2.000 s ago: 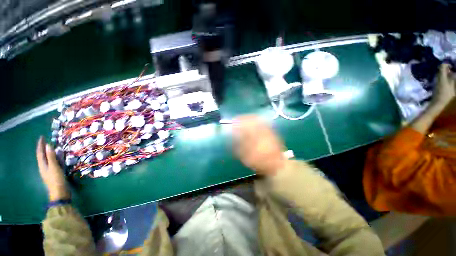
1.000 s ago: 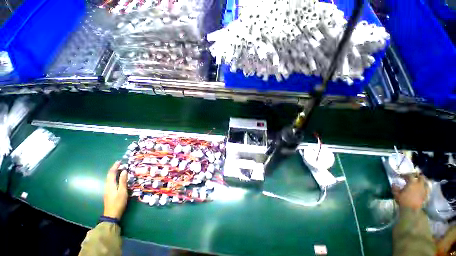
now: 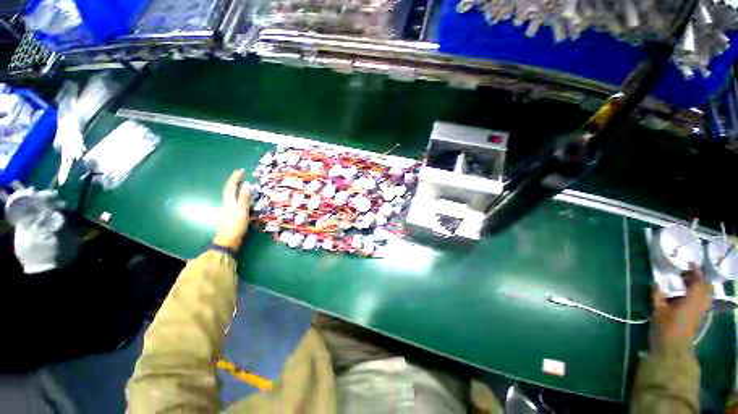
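Small motors with red and dark wires (image 3: 332, 198) lie massed on the green bench left of centre. My left hand (image 3: 236, 212) rests upright against the left edge of this pile, fingers together, holding nothing that I can see. My right hand (image 3: 682, 311) is at the far right, at a white plastic housing (image 3: 680, 247), with its fingers at the lower part. The fingertips are blurred, so the exact grip is hard to see. A white cable (image 3: 595, 309) runs left from my right hand across the bench.
A light grey screw feeder (image 3: 458, 182) stands right of the motors. A dark screwdriver (image 3: 566, 158) hangs slanted beside it. Another white housing (image 3: 722, 257) is at the right edge. Bagged white parts (image 3: 121, 152) lie at left. A blue bin (image 3: 518, 48) is on the rack above.
The view has swung left and down. My right hand is still at the right with a white housing; the housing that stood right of the feeder is gone from there. My left hand stays by the motors.
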